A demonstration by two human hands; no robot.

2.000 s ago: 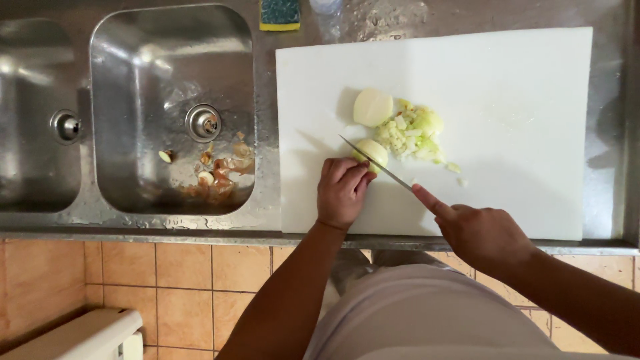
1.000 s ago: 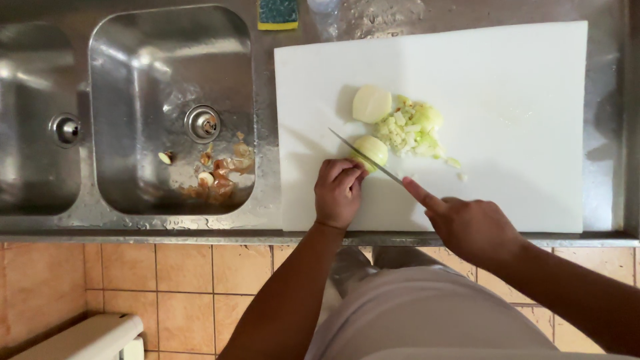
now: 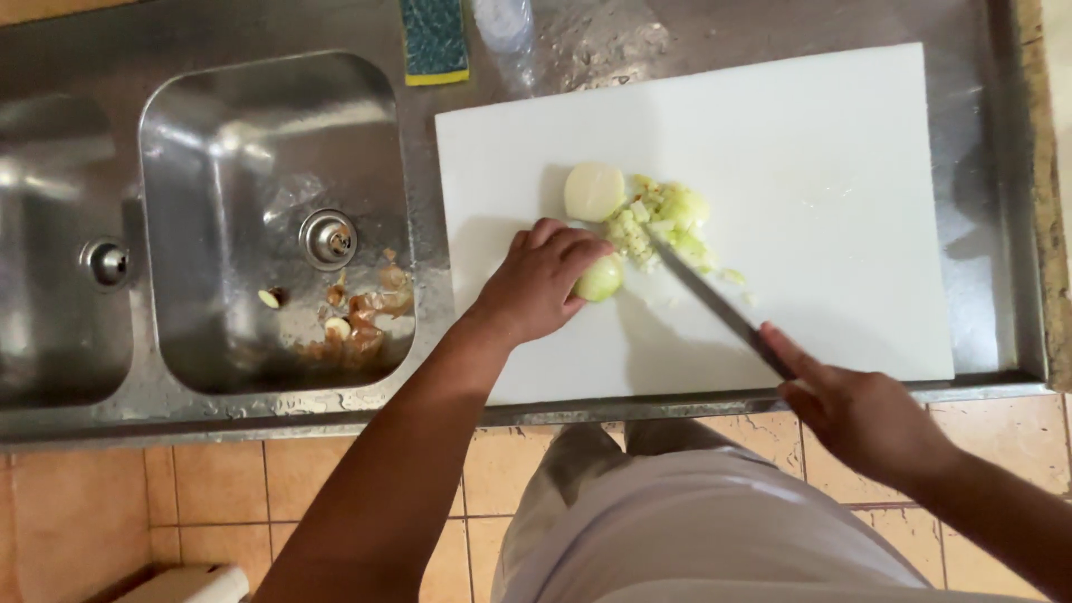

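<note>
On a white cutting board [image 3: 804, 167], my left hand [image 3: 544, 280] grips a peeled onion piece [image 3: 600, 278] from its left side. My right hand [image 3: 854, 406] holds a kitchen knife [image 3: 724, 310] by its handle, the index finger lying along the blade's base. The blade slants up and left, and its tip is at the pile of chopped onion [image 3: 641, 234], right of the held piece. Another peeled onion piece [image 3: 594, 192] rests just above my left fingers, beside the pile. The knife's handle is mostly hidden in my right hand.
Left of the board is a steel sink basin [image 3: 218, 335] with onion skins [image 3: 364, 322] and cut ends near its drain [image 3: 327, 239]. A second basin [image 3: 59, 335] lies farther left. A scouring sponge [image 3: 434, 42] and a clear plastic object [image 3: 503, 23] sit behind the board.
The knife has moved off the held onion piece to the right, its tip now at the chopped pile. My left hand has shifted its grip, fingers now over the top of the piece.
</note>
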